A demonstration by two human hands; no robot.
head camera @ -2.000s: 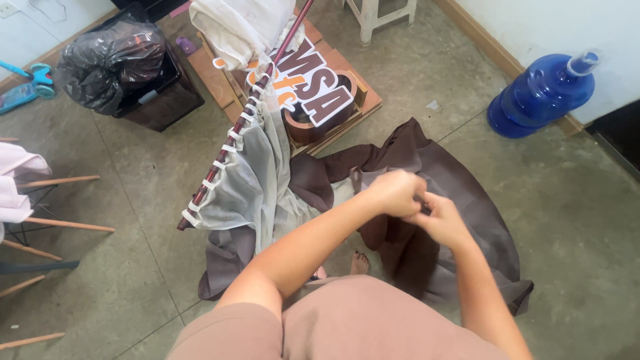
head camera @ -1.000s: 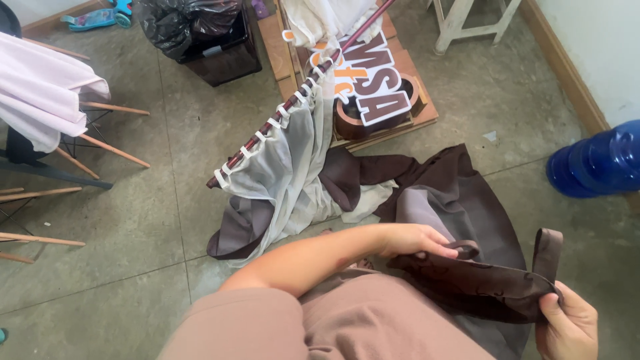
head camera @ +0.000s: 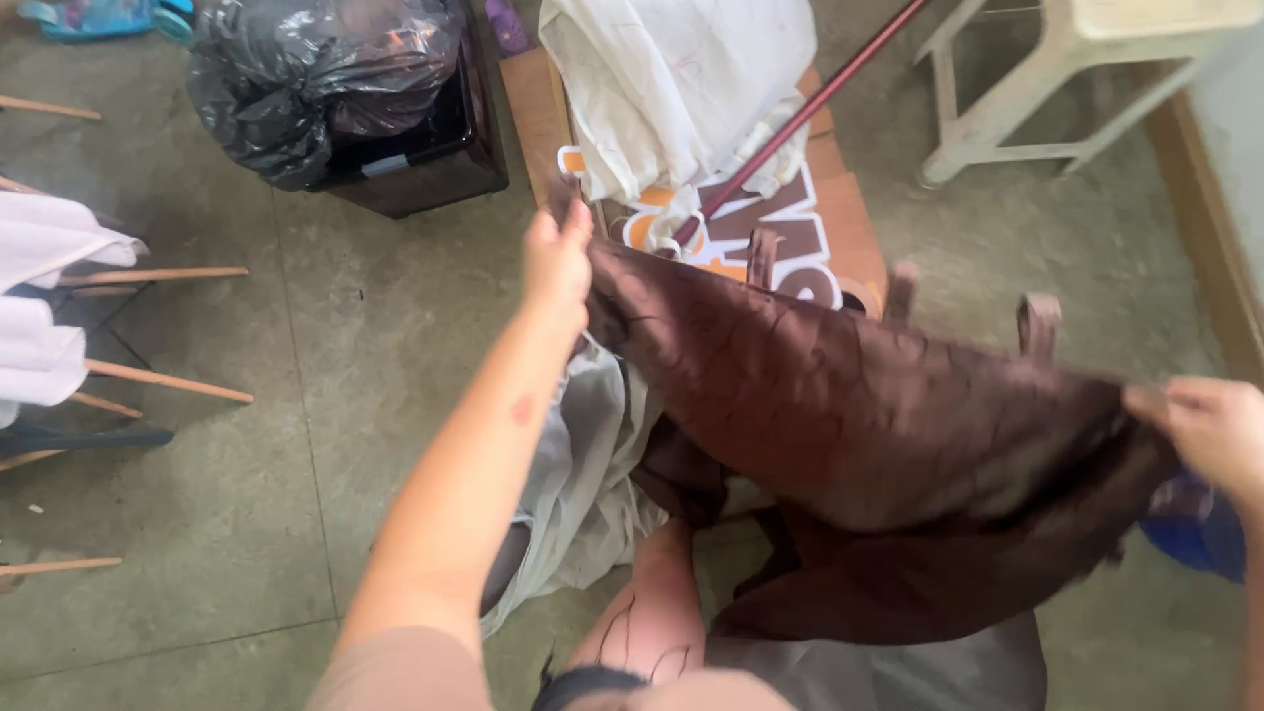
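Note:
A dark brown tab-top curtain [head camera: 839, 405] is stretched between my two hands, its fabric loops standing along the top edge. My left hand [head camera: 558, 262] grips its left top corner. At the far right my right hand [head camera: 1210, 425] holds the edge near the other end. Beyond the curtain a dark red curtain rod [head camera: 810, 109] slants up to the right; its lower end is near my left hand. A sheer whitish curtain [head camera: 592, 464] hangs or lies below my left forearm, partly hidden. White cloth [head camera: 681, 89] is bunched beside the rod.
A black plastic bag [head camera: 316, 79] sits on a black bin [head camera: 415, 178] at the upper left. Cardboard [head camera: 849, 227] with a lettered sign lies ahead. A white stool [head camera: 1076, 69] stands upper right, a blue water bottle [head camera: 1195, 528] at right. Wooden chair legs [head camera: 168, 380] jut in at left.
My hands have moved apart and raised the brown curtain, its top edge now spread between them. One second ago they held it lower and closer together. The view has shifted.

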